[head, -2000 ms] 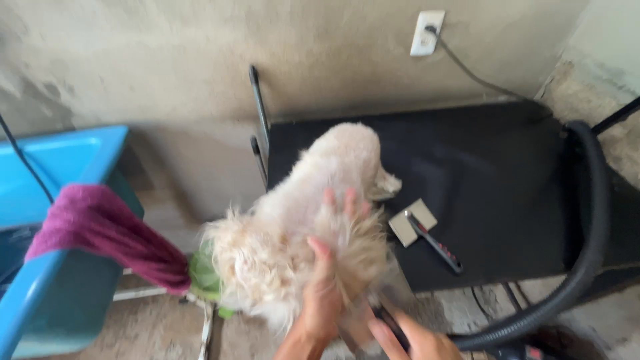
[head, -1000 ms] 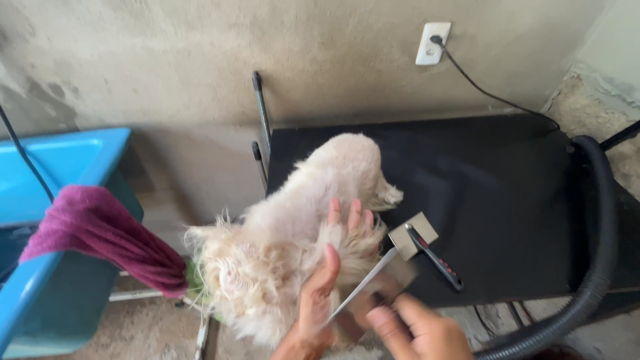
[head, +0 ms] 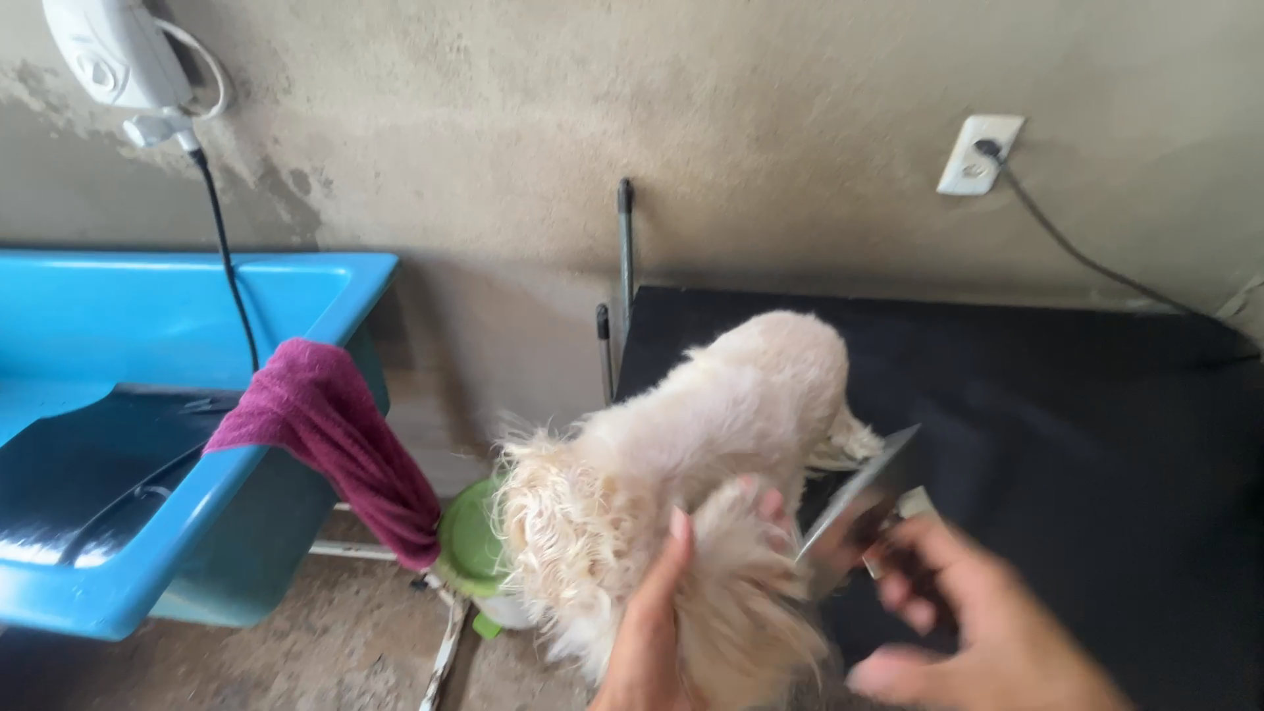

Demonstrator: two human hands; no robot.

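Note:
A cream-coloured dog [head: 731, 405] is on the black table [head: 1037, 415], its back and rump cut short and its head shaggy, facing the lower left. Long fur on its near side is gathered in my left hand [head: 657, 612], thumb on this side and fingertips showing beyond the fur. To the right, my right hand [head: 973, 612] is blurred and holds a flat metal tool with a straight bright edge [head: 859, 494], perhaps a slicker brush or comb; its kind cannot be told. The tool is close beside the held fur. Behind that hand, a pale square object [head: 918, 506] is mostly hidden.
A blue tub [head: 188, 553] stands at the left with a purple towel [head: 316, 425] over its rim. Below the towel is a green-lidded container [head: 472, 538]. Two upright metal rods [head: 626, 247] rise at the table's left end. A cord runs from the wall outlet [head: 981, 155].
My right hand has moved up and right with the metal tool, away from the bottom edge. My left hand stays at the dog's fur. The view has shifted left.

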